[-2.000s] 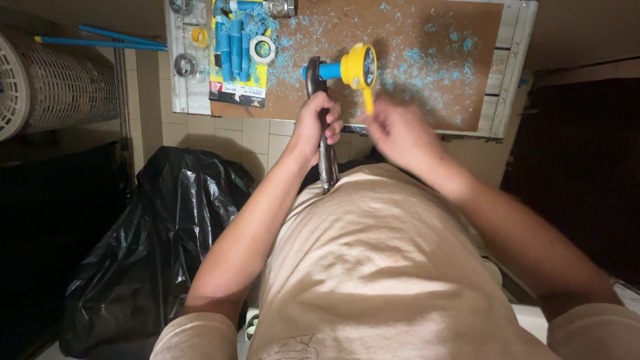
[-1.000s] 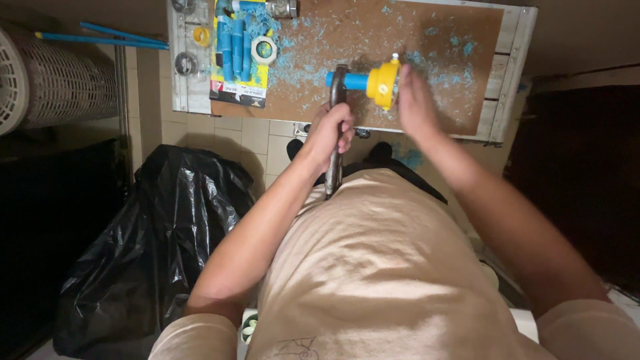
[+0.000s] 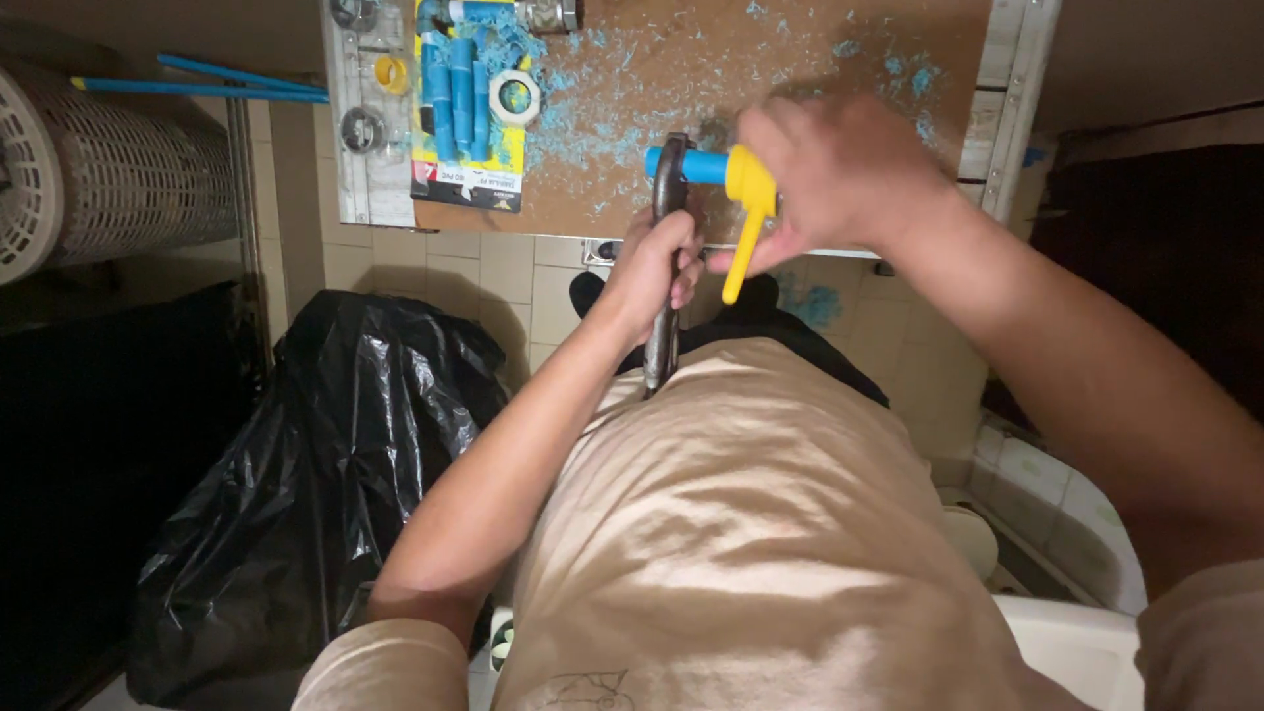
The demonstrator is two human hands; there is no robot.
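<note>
My left hand (image 3: 660, 262) is closed around the handles of dark metal pliers (image 3: 669, 183), whose jaws clamp a short blue plastic pipe (image 3: 704, 167). On the pipe's right end sits a yellow pipe threader (image 3: 750, 188) with its handle pointing down toward me. My right hand (image 3: 839, 178) is at the threader's right side, fingers bent and blurred; whether it grips the tool is hard to tell. Several cut blue pipe pieces (image 3: 461, 97) lie on a yellow and black package card (image 3: 464, 193) at the table's left, beside a white ring nut (image 3: 514, 97).
Blue shavings cover the brown board (image 3: 612, 212) on the white table. Clear containers (image 3: 362, 129) and a yellow ring (image 3: 391, 74) lie at its left edge. Two long blue pipes (image 3: 197, 89) stick out left, near a woven plastic basket (image 3: 138, 178). A black plastic bag (image 3: 346, 444) stands below.
The threader's handle, seen pointing down two seconds ago and not visible one second ago, points down again. My right hand has moved around the threader; my left hand keeps hold of the pliers.
</note>
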